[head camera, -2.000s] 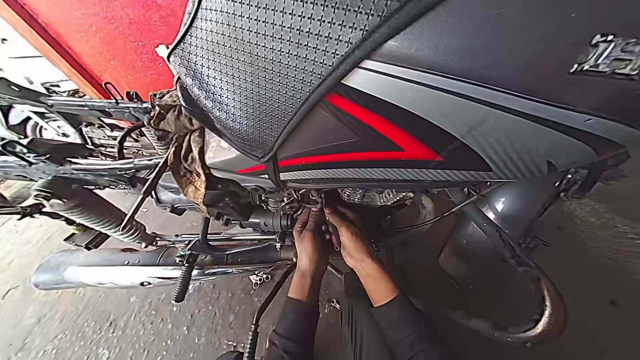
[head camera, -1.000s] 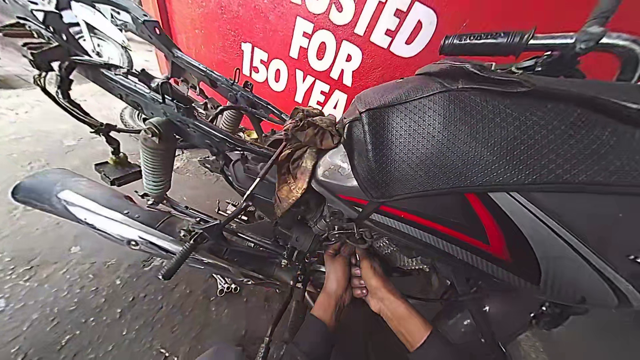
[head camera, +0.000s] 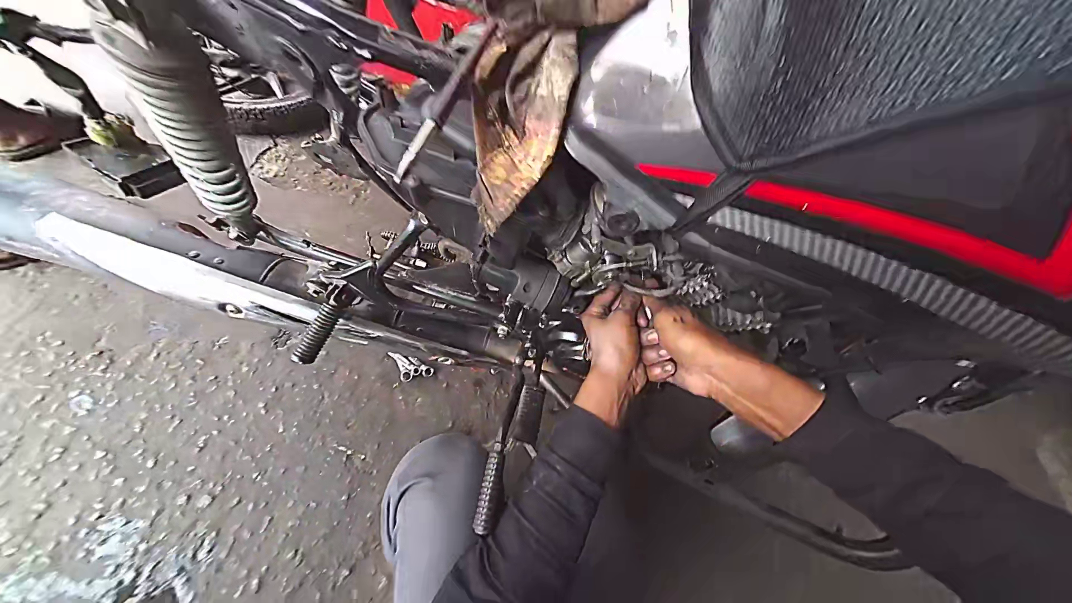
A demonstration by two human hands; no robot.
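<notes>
Both my hands are close together below the carburetor (head camera: 605,255) of a motorcycle. My left hand (head camera: 613,339) has its fingertips raised against the underside of the carburetor area. My right hand (head camera: 682,339) is beside it, fingers curled, with a small shiny bit showing between the fingers; what it is cannot be made out. The fingertips are partly hidden among the parts. Just right of the carburetor are the finned engine cylinder (head camera: 733,306) and the fuel tank's red-striped side (head camera: 888,222). A stained brown cloth (head camera: 523,126) hangs above left.
A chrome exhaust silencer (head camera: 159,272) runs along the left, under a coil-spring shock absorber (head camera: 180,117). Several wrenches (head camera: 410,367) lie on the rough ground. A rubber footpeg (head camera: 316,331) and a ribbed pedal lever (head camera: 488,490) stick out near my knee (head camera: 435,502). Part of another person's foot shows at far left.
The view has swung and come closer to the engine. Both hands stay together in the same area under the carburetor.
</notes>
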